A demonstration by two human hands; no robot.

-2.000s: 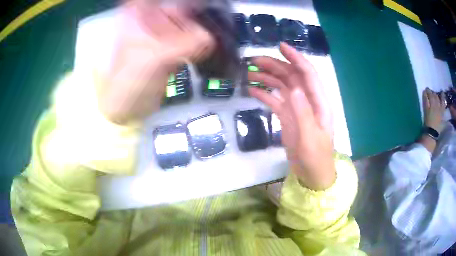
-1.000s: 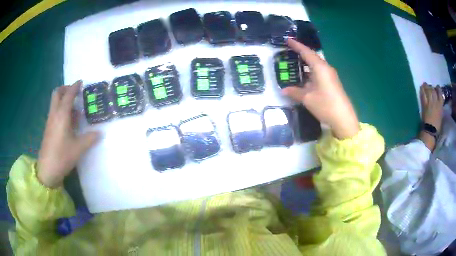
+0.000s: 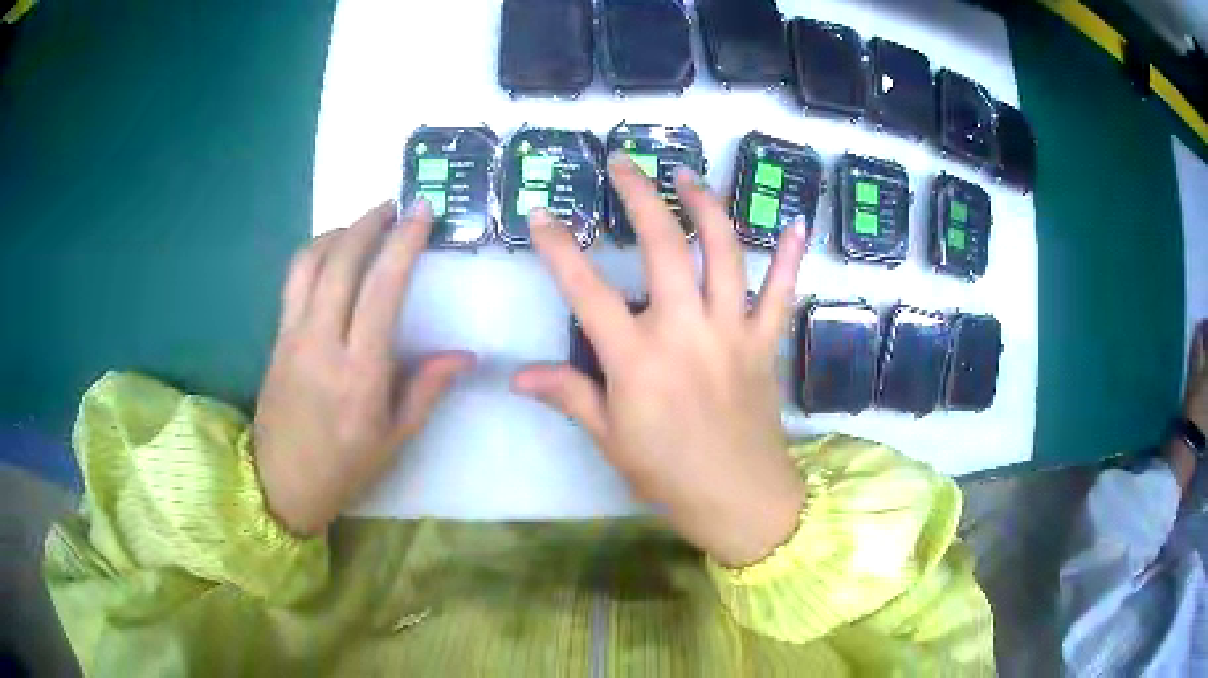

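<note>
Several watch heads with lit green test menus lie in the middle row. My left hand (image 3: 334, 378) has a fingertip at the lower edge of the leftmost lit watch head (image 3: 452, 186). My right hand (image 3: 692, 384) is spread over the row. Its index fingertip is on the second lit watch head (image 3: 572, 172), and other fingers cover part of the third lit watch head (image 3: 649, 139). Neither hand grips anything. Near-row watch heads (image 3: 840, 358) have dark faces; my right hand partly hides some of them. Clear film shines on several watches.
Dark watch heads (image 3: 547, 47) form the far row, one with a white spot. All lie on a white foam pad (image 3: 464, 484) on a green mat (image 3: 159, 199). At right are another white pad (image 3: 1192, 199) and a neighbouring person's white sleeve (image 3: 1146, 556) and hand.
The view has shifted, so the pad sits further right. My right hand has left the rightmost lit watch and moved left over the row. My left hand is now at the leftmost watch's lower edge.
</note>
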